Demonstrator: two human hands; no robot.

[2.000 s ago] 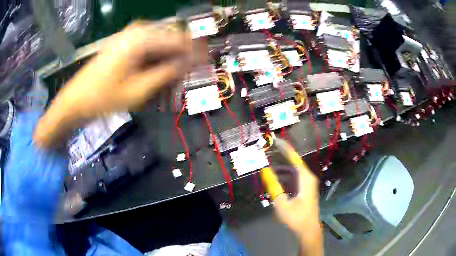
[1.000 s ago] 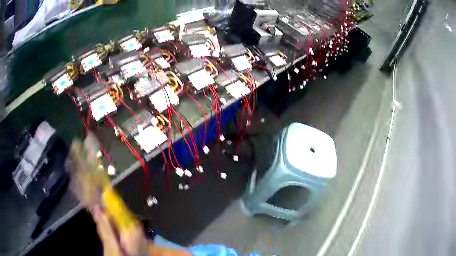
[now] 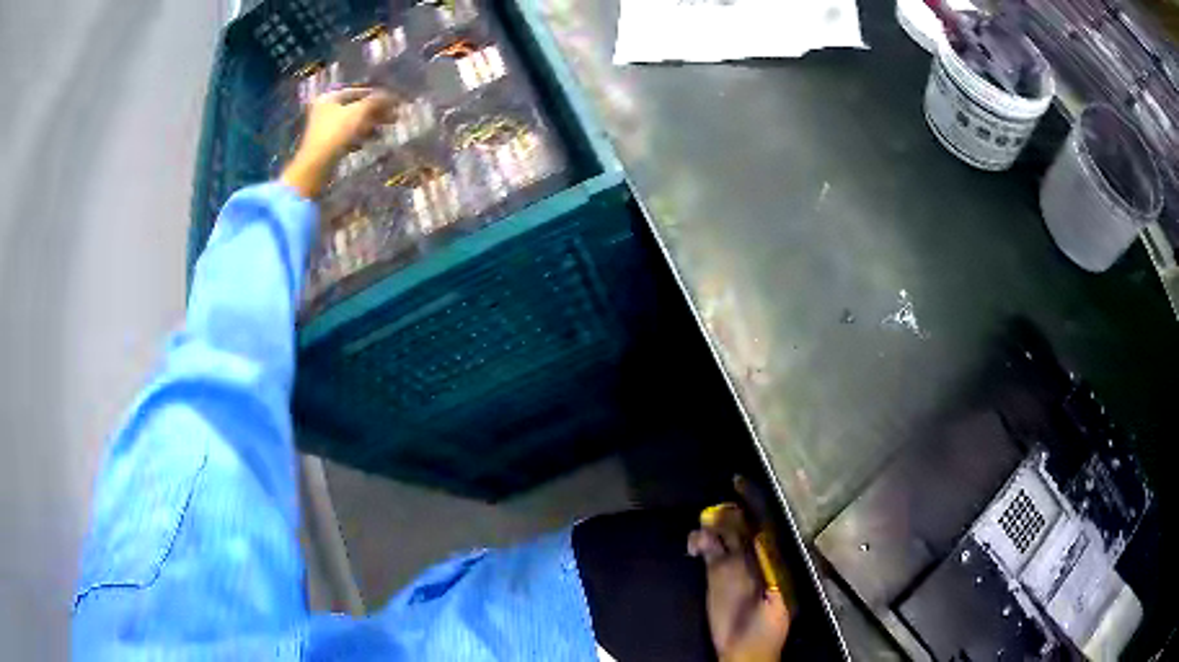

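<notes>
My left hand (image 3: 343,127), bare, reaches into a dark green-blue crate (image 3: 453,265) on the left. Its fingers are over a clear tray (image 3: 524,194) of heat sinks (image 3: 433,198) with copper-coloured pipes. The fingertips are blurred, and I cannot tell whether they grip a heat sink. My right hand (image 3: 747,582) is low, beside the bench's front edge, with yellow coverings on its fingers. Its fingers are loosely bent and apart, and nothing shows in it.
The dark bench (image 3: 776,259) runs right of the crate. On it are a white sheet (image 3: 737,29), a white labelled tub (image 3: 985,110) with grey paste, a translucent cup (image 3: 1096,194), and a black jig (image 3: 924,498) with a silver-grey gridded stencil (image 3: 1034,530).
The view has swung from the rows of wired heat sinks and the stool to the crate on the left. My left hand is now in the crate. My right hand is beside the bench edge.
</notes>
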